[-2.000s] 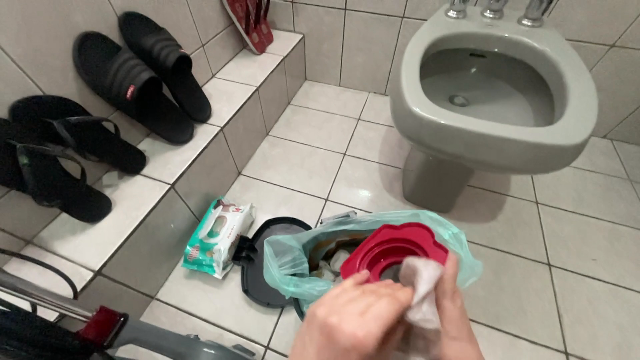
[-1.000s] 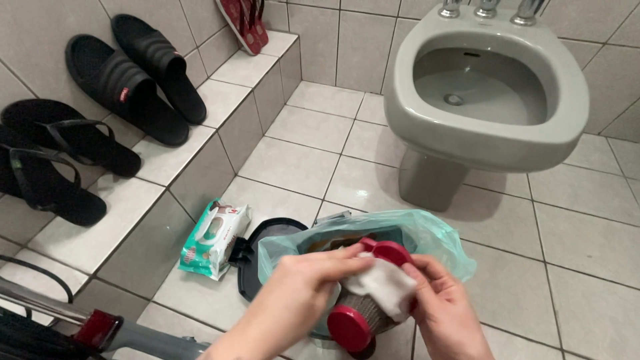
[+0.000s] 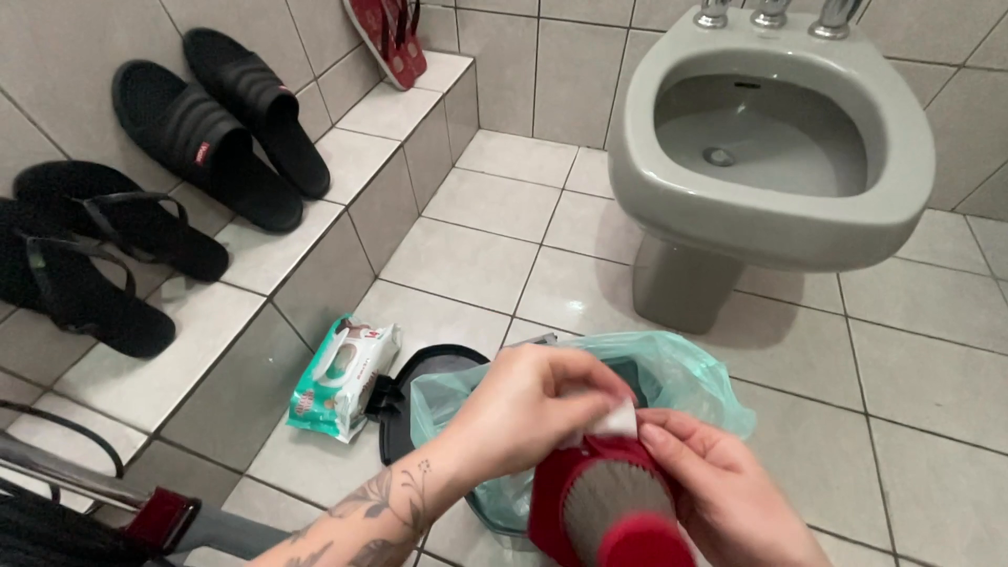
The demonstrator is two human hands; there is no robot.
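Observation:
My left hand (image 3: 551, 398) pinches a white wipe (image 3: 616, 422) against the rim of a red plastic part with a pleated grey filter (image 3: 610, 492), which looks like a vacuum cleaner filter. My right hand (image 3: 701, 465) grips the same red part from its right side, thumb near the wipe. The filter's rounded red end points toward me. Both hands are over a bin lined with a translucent green plastic bag (image 3: 701, 370). The bin's black lid (image 3: 441, 358) lies open at its left. A pack of wet wipes (image 3: 345, 378) rests on the floor beside the lid.
A grey bidet (image 3: 776, 228) stands ahead on the tiled floor. Along the left runs a tiled ledge (image 3: 276, 252) with black slides (image 3: 213, 150), black flip-flops (image 3: 118, 228) and red flip-flops (image 3: 386, 35). At lower left is a grey tube with a red part (image 3: 161, 516).
The red part was turned with its open ring up two seconds ago; now its pleated filter side and rounded end face me. The wipe has moved from the pleats to the rim.

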